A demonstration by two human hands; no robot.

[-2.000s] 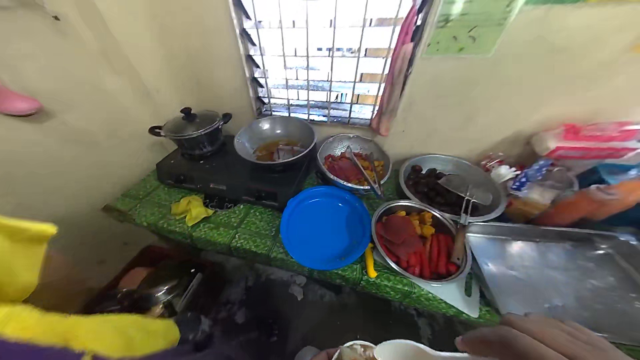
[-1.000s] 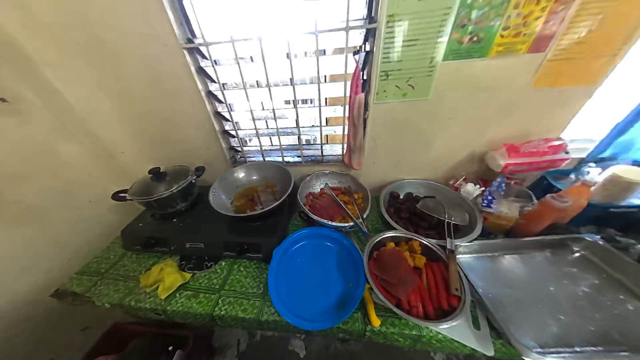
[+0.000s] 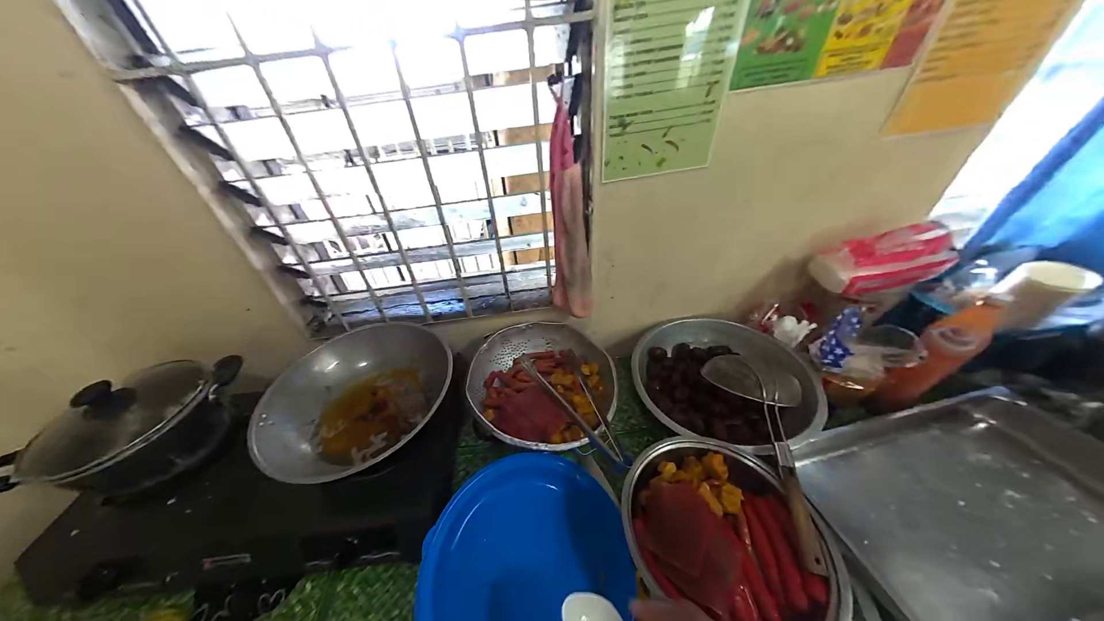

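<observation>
A sliver of my right hand (image 3: 671, 611) shows at the bottom edge, beside a white rounded object (image 3: 591, 606) that looks like a spoon's bowl; whether the fingers hold it is hidden. Both are over or near the blue plastic basin (image 3: 526, 535). To the right, a steel bowl (image 3: 631, 517) holds red sausages (image 3: 763, 552), flat red slices and yellow-orange pieces, with a wooden-handled strainer (image 3: 750, 379) reaching across it. Behind the basin, a metal colander (image 3: 509, 345) contains similar food and tongs (image 3: 565, 401). My left hand is out of view.
A wok (image 3: 293, 414) with oil and a lidded pot (image 3: 129, 423) sit on a black gas stove (image 3: 259, 526) at left. A bowl of dark sausages (image 3: 690, 332) stands behind the steel bowl. A metal tray (image 3: 966, 500), bottles and packages occupy the right. A barred window is behind.
The fingers and the white object have come into view at the bottom edge; one second ago neither showed. The view has moved closer to the counter.
</observation>
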